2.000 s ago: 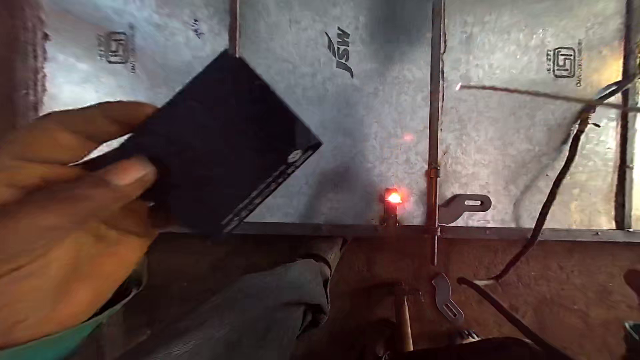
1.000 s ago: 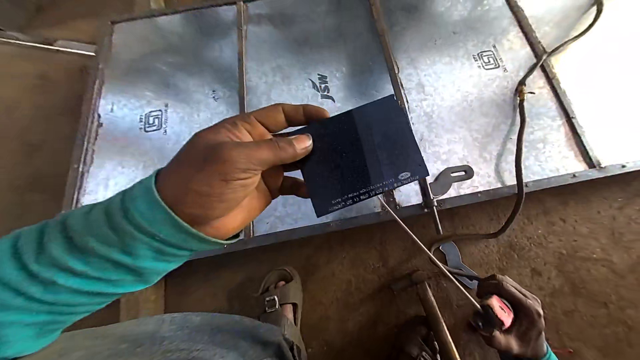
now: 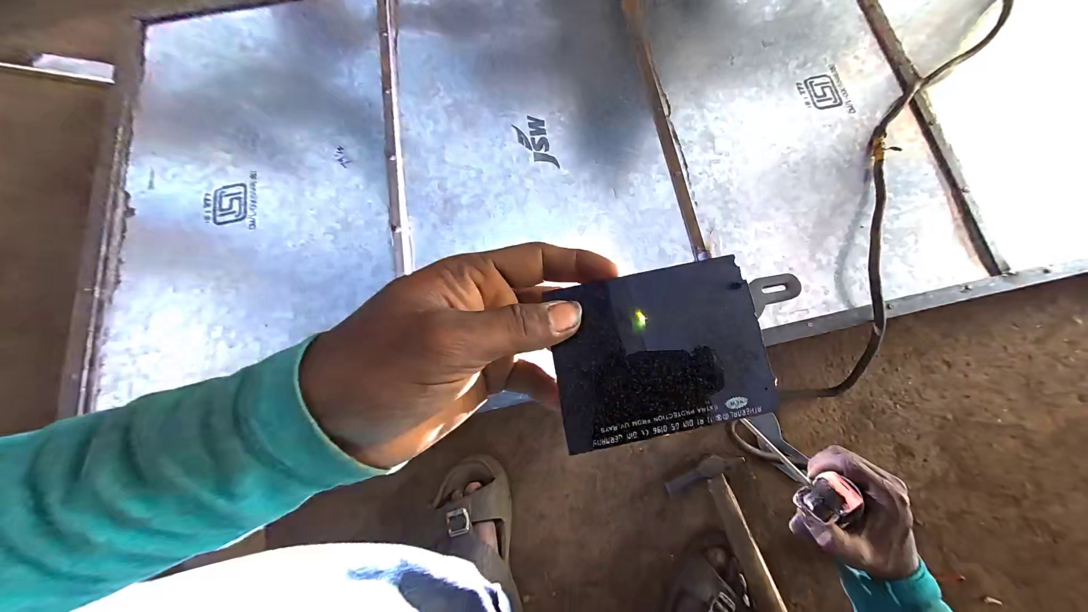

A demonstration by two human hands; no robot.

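Observation:
My left hand (image 3: 450, 348) grips a dark welding filter glass (image 3: 671, 382) by its left edge, fingers behind and thumb in front. A small green-yellow glow shows through the glass. At the lower right my right hand (image 3: 858, 510) is closed around a red and dark electrode holder (image 3: 833, 497). A thin welding electrode (image 3: 775, 450) runs from the holder up behind the glass, which hides its tip. Beyond the glass lies a galvanized sheet metal panel (image 3: 527, 76) on a steel frame, with a slotted metal bracket (image 3: 775, 289) at its near edge.
A dark cable (image 3: 878, 221) crosses the panel's right side and drops over its edge to the ground. A hammer (image 3: 739, 527) lies on the brown floor between my sandaled feet and my right hand. Steel frame bars (image 3: 395, 144) divide the panel.
The electrode holder and my right hand have come into view since the first frame. Since one second ago, a glow has appeared through the glass and bright light lies on the panel.

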